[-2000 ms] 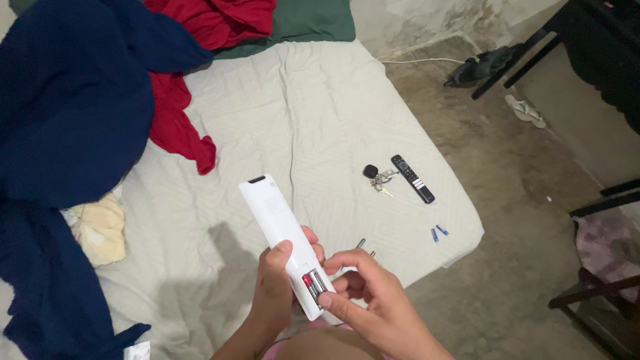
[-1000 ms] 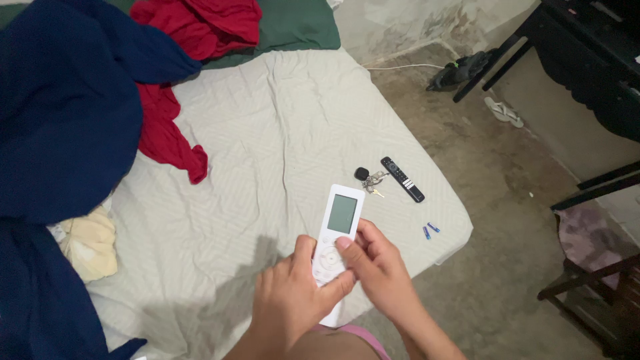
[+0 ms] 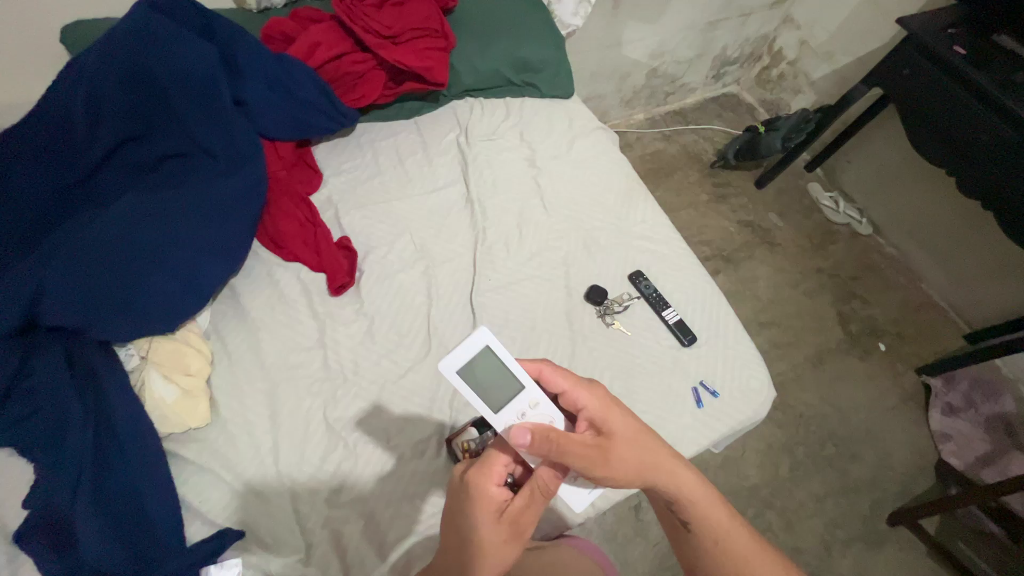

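Note:
A white remote control with a grey display (image 3: 490,378) is held front side up and tilted over the bed. My right hand (image 3: 596,428) grips its right side, the thumb on its buttons. Around its lower left part is my left hand (image 3: 500,496), the thumb near the lower edge. Just beyond my left fingers a small dark-edged object (image 3: 470,440) shows, partly hidden by the remote. To the right on the sheet lie a bunch of keys (image 3: 614,308) with a black fob, a black remote control (image 3: 662,309) and two small blue batteries (image 3: 705,394).
The bed with a pale sheet (image 3: 400,352) fills the middle. Dark blue cloth (image 3: 136,184), red cloth (image 3: 304,216) and a green pillow (image 3: 512,56) lie at the left and top. On the floor at right are flip-flops (image 3: 838,208), beside dark furniture (image 3: 920,88).
Two seconds ago the white remote showed its back with the battery bay uncovered; now its display faces up. Since one second ago it has tilted to the left, with both hands still on it.

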